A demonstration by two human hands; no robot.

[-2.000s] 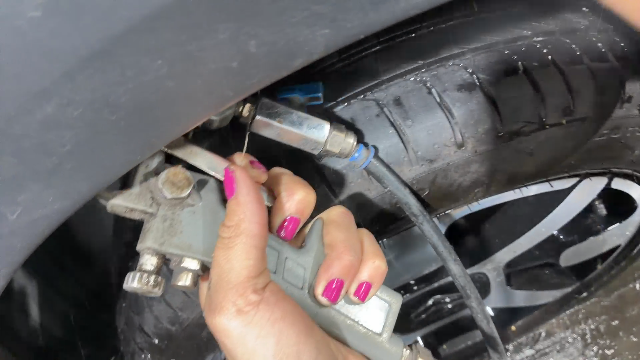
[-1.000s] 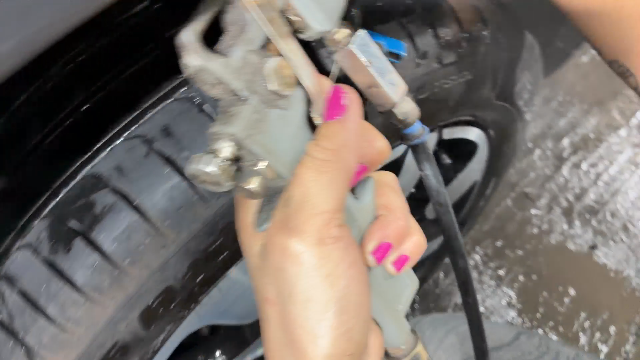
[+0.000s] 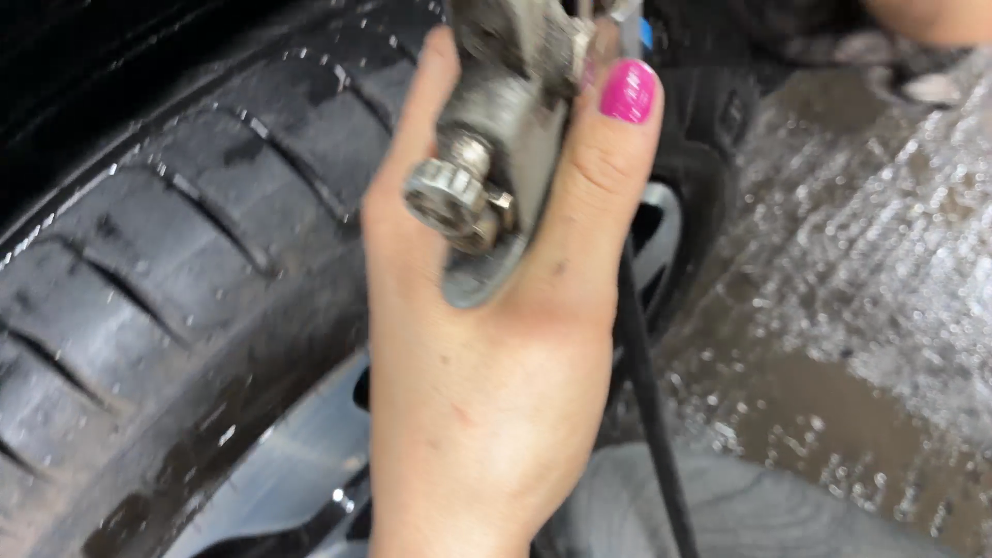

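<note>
My left hand (image 3: 488, 387), its thumbnail painted pink, grips a worn metal spray gun (image 3: 535, 132). The thumb lies along the gun's right side and a finger shows on its left. A knurled metal knob (image 3: 443, 195) on the gun faces me between thumb and finger. The gun's top runs out of the frame, and its front and trigger are hidden. Behind my wrist hangs a black hose (image 3: 655, 418). A patch of bare skin (image 3: 934, 17) shows at the top right edge; which body part it is, I cannot tell. No right hand can be made out.
A wet black tire (image 3: 194, 201) with a silver alloy wheel (image 3: 287, 457) fills the left side, under a dark edge. Another wheel rim (image 3: 663, 232) shows behind my thumb. Wet, shiny ground (image 3: 852, 310) lies at right, with grey fabric (image 3: 744, 504) at the bottom.
My left hand keeps hold of the spray gun, which has turned so that its knobs face me. Two seconds ago it was beside the grey panel and the hose coupling. The view has swung strongly.
</note>
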